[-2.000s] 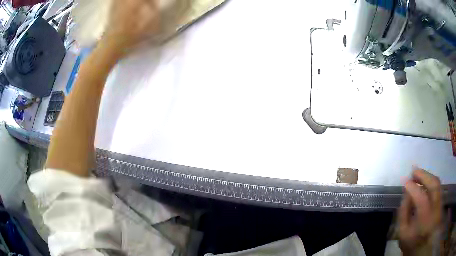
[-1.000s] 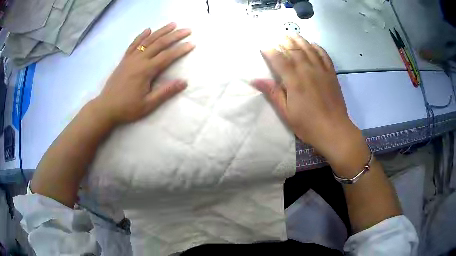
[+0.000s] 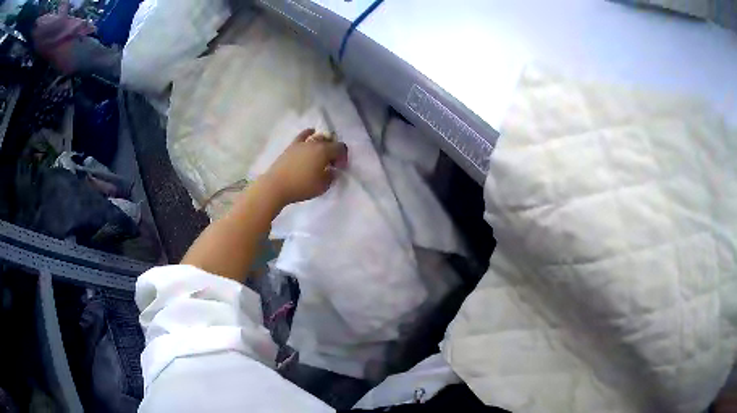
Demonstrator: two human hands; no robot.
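Observation:
My left hand [image 3: 311, 168] is over a loose heap of cloth below the table edge, fingers curled and closed on a thin white fabric piece [image 3: 364, 266]. The hand is slightly blurred. A cream quilted panel [image 3: 590, 218] with diamond stitch lines lies at the right, partly on the table and hanging over its front edge towards my lap. Of my right hand, only a small bit of skin [image 3: 727, 400] shows at the lower right corner, cut off by the picture's edge; its fingers are hidden.
The white table [image 3: 461, 56] has a ruled grey edge [image 3: 448, 125]. A blue cord [image 3: 354, 31] crosses that edge. Cream padded pieces [image 3: 222, 113] lie in the heap. A grey metal frame [image 3: 73, 256] and dark items are at the left.
The view has swung left, away from the sewing machine. My left hand has left the quilted panel and moved down into the heap. My right hand is now almost out of view.

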